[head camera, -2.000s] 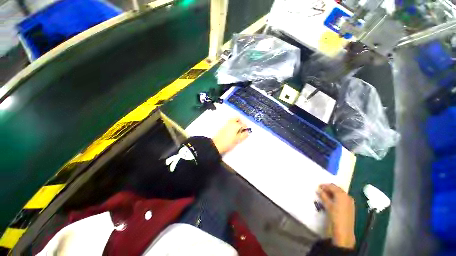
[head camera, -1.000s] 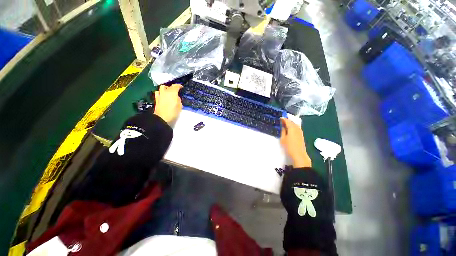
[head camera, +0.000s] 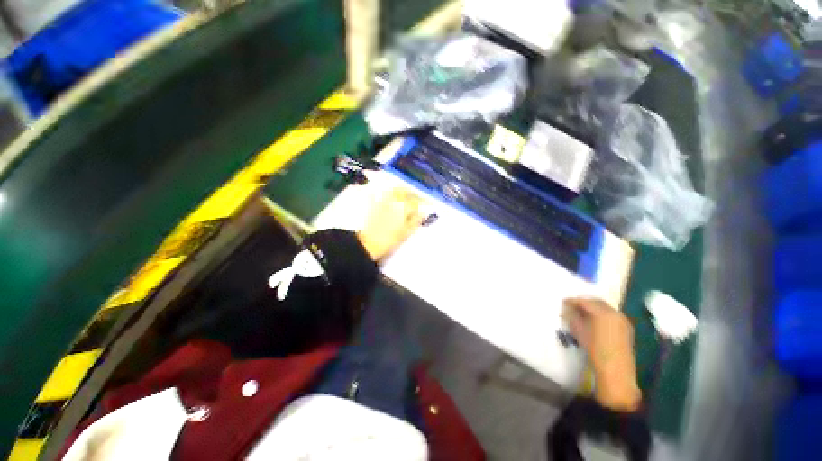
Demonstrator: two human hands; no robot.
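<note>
The picture is blurred. My left hand is over the left part of the white board, with a small black part at its fingertips. My right hand is low at the board's right end, fingers bent. Small black parts lie at its fingertips; whether it grips one cannot be told. The blue parts tray, filled with rows of black parts, lies along the back of the board, slanting down to the right.
Loose black parts lie at the tray's left end. Behind the tray are a small cream block, a white square block and plastic bags. A mallet lies at right. The conveyor belt runs at left beside yellow-black tape.
My hands have left the tray's two ends and moved toward me, to the small parts on the board. The view has turned, so the bench appears more slanted.
</note>
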